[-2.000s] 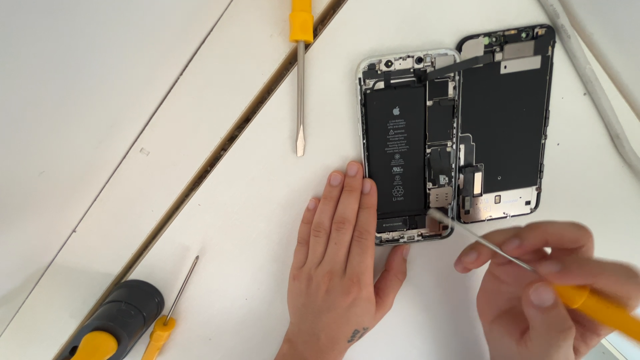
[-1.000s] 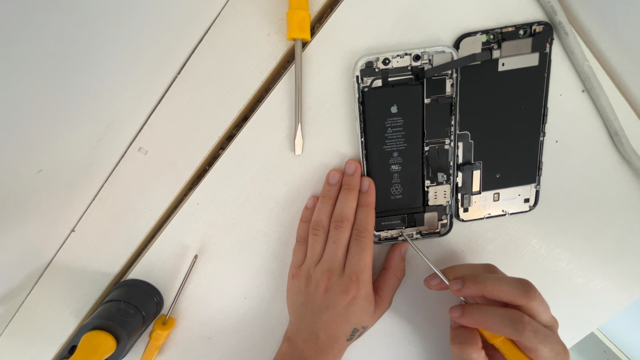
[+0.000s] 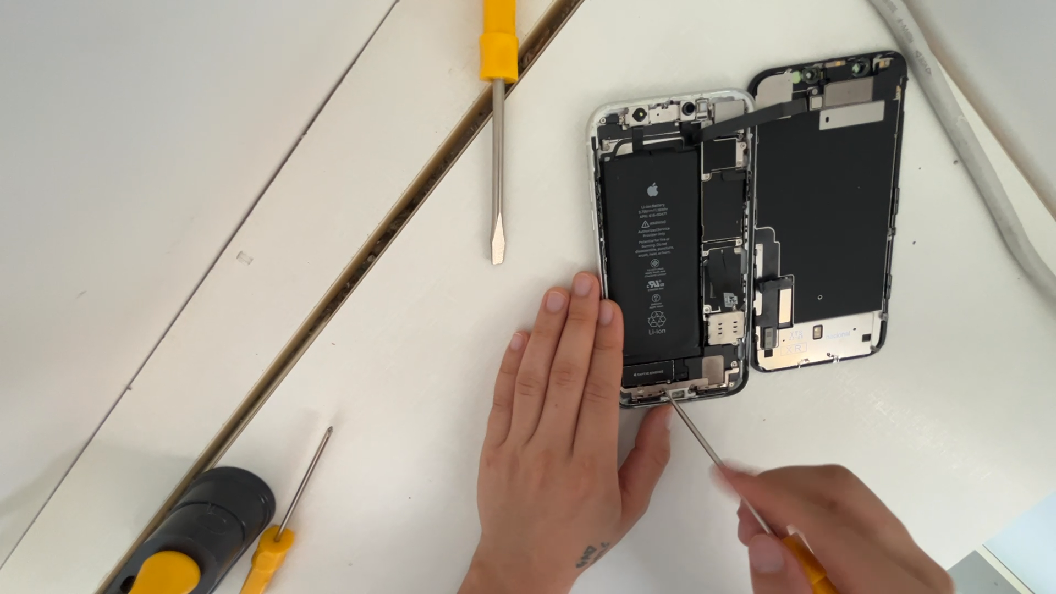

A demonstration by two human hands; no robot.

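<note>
An opened smartphone body (image 3: 726, 202) with a black battery (image 3: 656, 247) lies on the white table. Its screen assembly (image 3: 829, 198) rests face down at its right, joined near the top by a flex cable (image 3: 755, 120). My left hand (image 3: 561, 437) lies flat, fingers along the body's left edge, thumb near its bottom edge. In my right hand (image 3: 833, 520) is a thin screwdriver (image 3: 701, 437) with a yellow handle; its tip is at the bottom edge of the body, by the connector area. Whether it sits in a screw cannot be told.
A flat-blade screwdriver (image 3: 497, 165) lies at the top. At lower left are a smaller yellow-handled screwdriver (image 3: 305, 483) and a dark gray tool with a yellow part (image 3: 214, 520). A gray cable (image 3: 961, 140) runs along the right. A gap (image 3: 363, 260) crosses the table diagonally.
The screwdriver tip has moved from the lower right part of the phone body to its bottom edge, and my right hand has come lower. My left hand stays beside the body.
</note>
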